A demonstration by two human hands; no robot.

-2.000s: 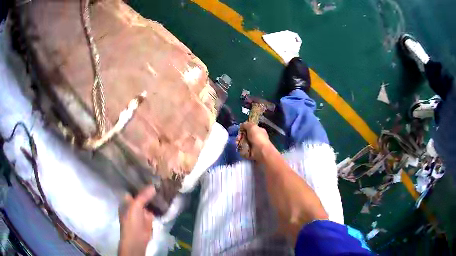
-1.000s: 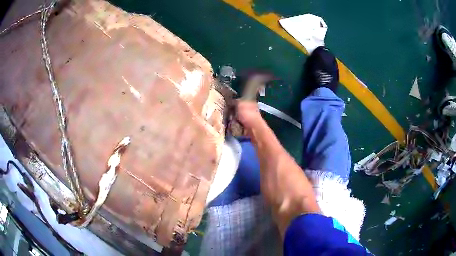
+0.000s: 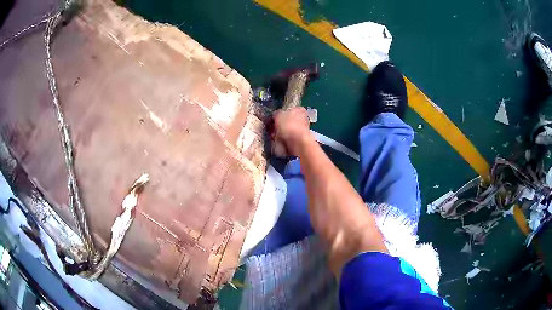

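My right hand [image 3: 292, 127] is closed on the tan handle of a short hammer-like tool [image 3: 296, 88]. The tool's dark head points away from me, over the floor. The hand is beside the splintered right edge of a large brown wooden board [image 3: 175, 127]. A small shiny lump [image 3: 263, 94] shows at that edge, partly hidden and too small to name. A pale rope [image 3: 59, 115] crosses the board's left side, with a frayed end [image 3: 126, 215] lying on the board. My left hand is not in view.
White material [image 3: 266, 206] bulges under the board's right edge. A white scrap [image 3: 366, 42] lies by the wearer's dark shoe [image 3: 387, 91]. Tangled strips and scraps [image 3: 496, 191] litter the green floor at right. Another person's shoes [image 3: 540, 54] show at the right edge.
My left hand, earlier at the board's lower corner, has left the view. My right hand and the tool are closer to the board's right edge. The board fills more of the view.
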